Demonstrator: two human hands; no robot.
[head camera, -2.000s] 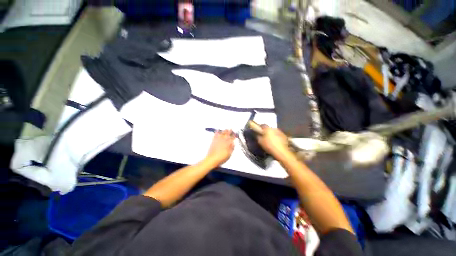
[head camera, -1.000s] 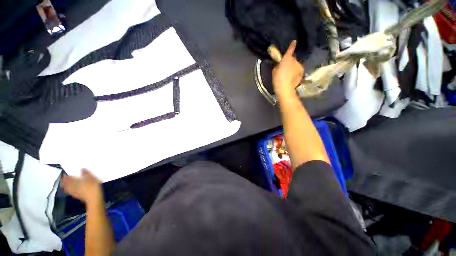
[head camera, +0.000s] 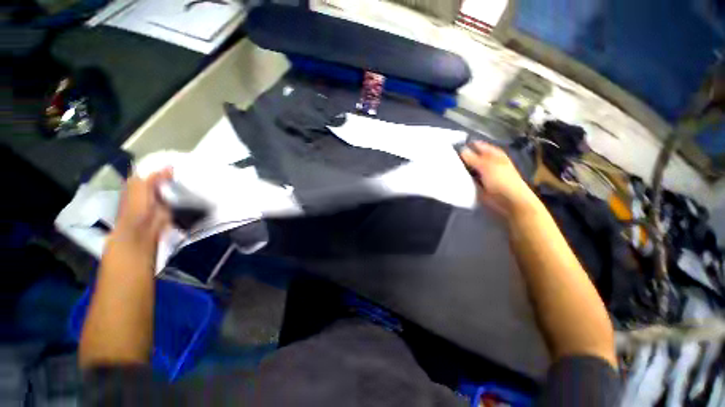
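A white-backed garment panel is lifted off the pressing table and stretched between my hands, blurred by motion. My right hand grips its right end. My left hand is at the left, closed on white cloth; blur hides where one piece ends and another begins. A dark side of the cloth shows along the middle. Another white piece lies behind it on the table. White pieces with dark parts hang over the table's left edge. The iron cannot be made out.
The dark padded table lies in front of me. A long padded board and a phone are at the far edge. A blue basket is below left. Heaped black-and-white pieces and dark cloth lie to the right.
My right hand has left the iron by the black bundle and now grips the panel. My left hand has closed on cloth. The panel has risen from the table, and the view has shifted.
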